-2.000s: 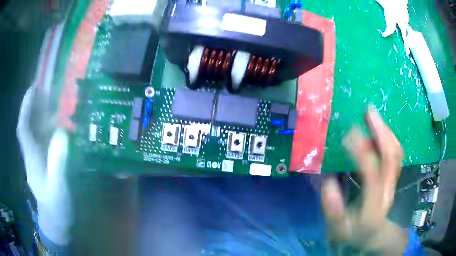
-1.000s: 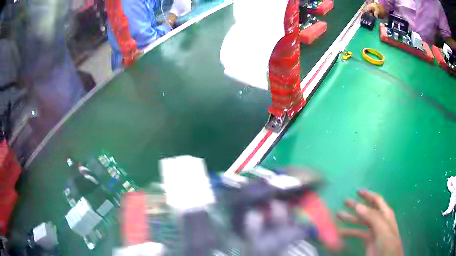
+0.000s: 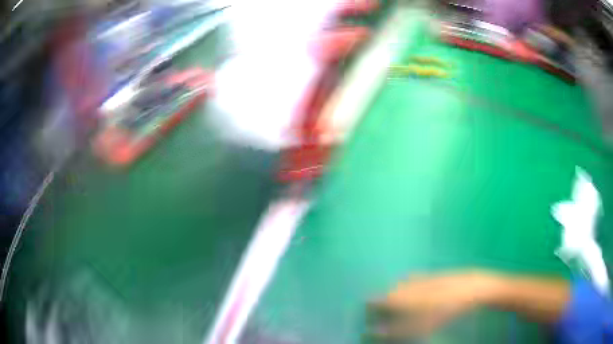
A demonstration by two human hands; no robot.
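Note:
The picture is strongly blurred. My right hand [image 3: 464, 299] is at the lower right, over the green bench mat [image 3: 417, 201], with a blue sleeve behind it and its fingers towards the left. The blur hides whether it holds anything. My left hand is not in view. A circuit board on a red foam pad [image 3: 148, 127] lies on the dark green conveyor [image 3: 134, 222] at the upper left. A white crumpled cloth [image 3: 579, 215] lies on the mat at the right.
A pale rail [image 3: 259, 269] runs between conveyor and bench. A red-wrapped post [image 3: 302, 161] stands on it with white sheets [image 3: 262, 74] beside it. A yellow ring [image 3: 427, 67] lies at the far bench. Red-padded boards and a person in pink [image 3: 514, 13] are at the top right.
The view has swung up from the bench. The large board that was close in front has left the picture. My right hand now points left. A padded board shows on the conveyor's upper left.

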